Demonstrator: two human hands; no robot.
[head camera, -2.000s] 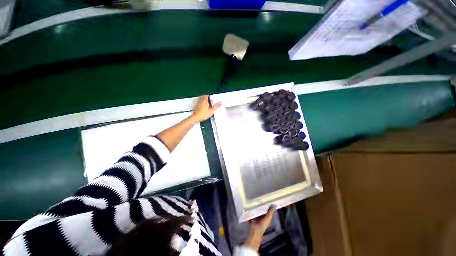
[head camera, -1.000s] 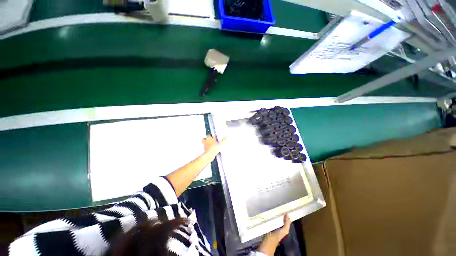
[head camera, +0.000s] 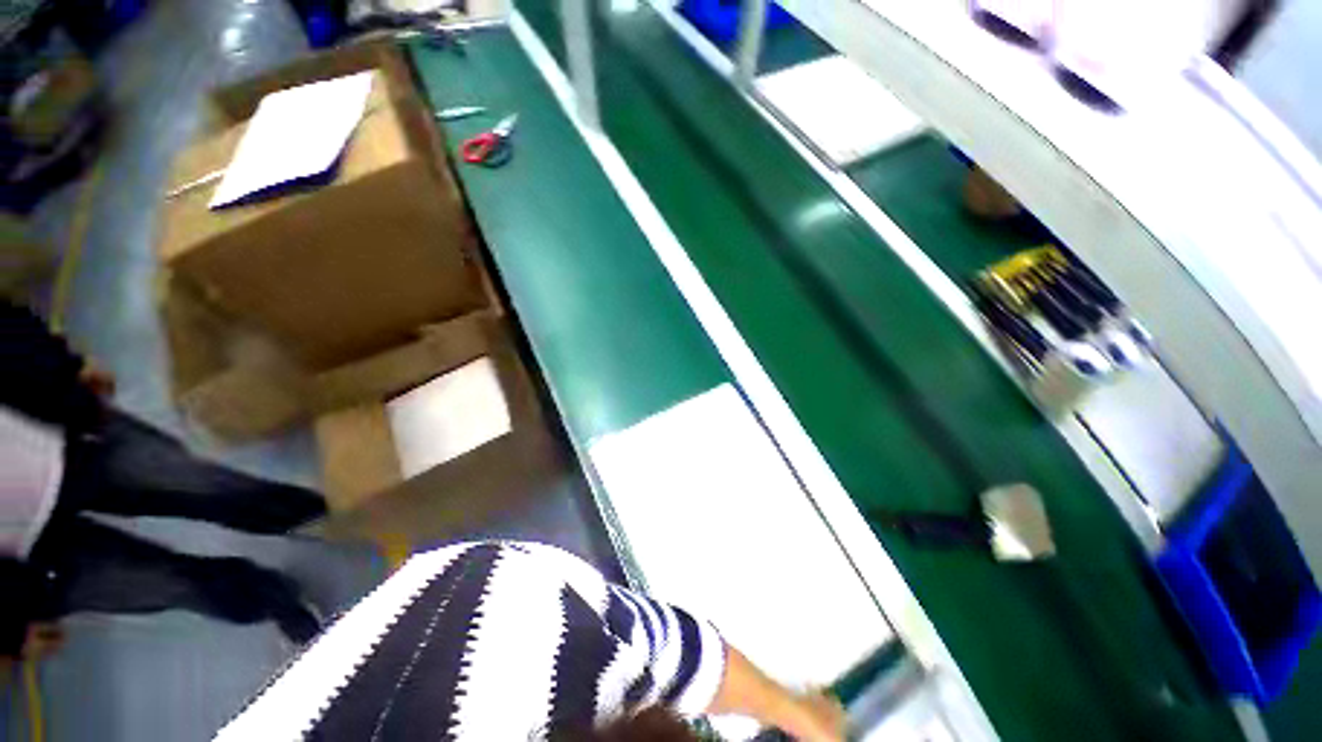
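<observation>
My left hand (head camera: 815, 715) is at the bottom edge of the head view, blurred and partly cut off. It is beside a small visible part of the silver-white tray (head camera: 921, 713); its grip cannot be made out. The rest of the tray and its black tubes are out of the picture. The white rectangular mat (head camera: 740, 536) lies flat on the green bench, left of the tray. My right hand is not in view.
A pale block with a black part (head camera: 1018, 523) lies on the green conveyor. A blue bin (head camera: 1211, 623) is at the right. Scissors (head camera: 490, 142) lie on the far bench. Cartons (head camera: 326, 247) stand left of the bench. A person's legs (head camera: 189, 500) are at the left.
The view has swung left, bringing in cartons, scissors and a person. Most of the tray, its tubes and my right hand have left the picture. My left hand now shows at the bottom edge.
</observation>
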